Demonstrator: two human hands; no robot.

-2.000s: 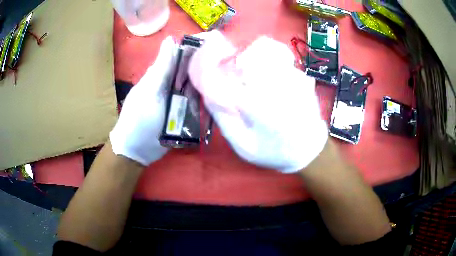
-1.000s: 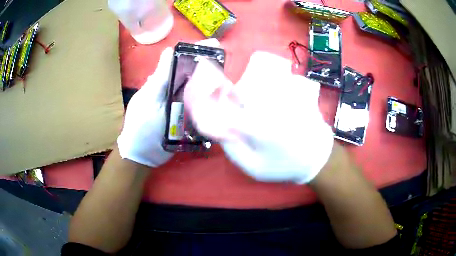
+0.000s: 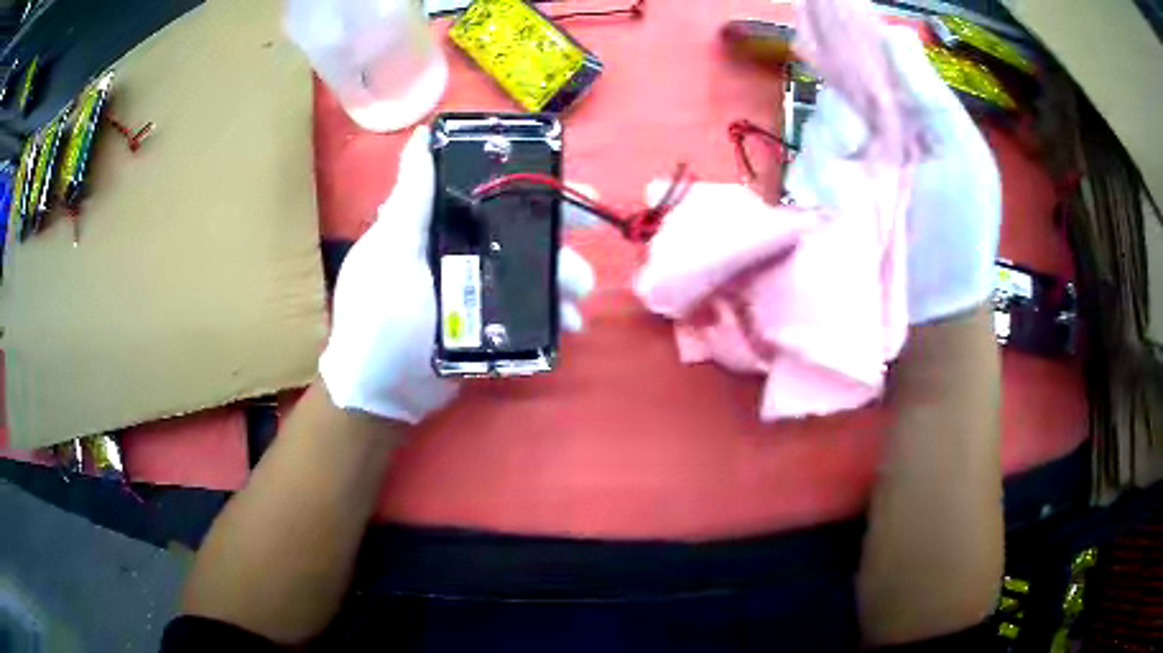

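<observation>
My left hand (image 3: pixel 389 300), in a white glove, grips a wired module (image 3: pixel 510 274) from its left side, fingertips showing past its right edge. The module's black face is up, with clear rims at both ends and a white label with a yellow spot low on its left. A red and black wire pair runs right from it to a twisted end. My right hand (image 3: pixel 944 191), also in a white glove and slightly blurred, holds the bunched pink cloth (image 3: pixel 829 313) to the right of the module. The cloth is off the module and hangs towards me.
A translucent bottle (image 3: pixel 383 77) and a yellow-faced module (image 3: pixel 520 54) lie at the top of the red mat (image 3: pixel 612 472). Cardboard (image 3: pixel 191 255) at left carries modules on edge (image 3: pixel 83 140). Another module (image 3: pixel 1039 306) is at right, beside cardboard dividers (image 3: pixel 1110 293).
My right hand has moved right and up with the cloth, off the module. The module's face and wires now show fully. My left hand still holds it, almost unmoved.
</observation>
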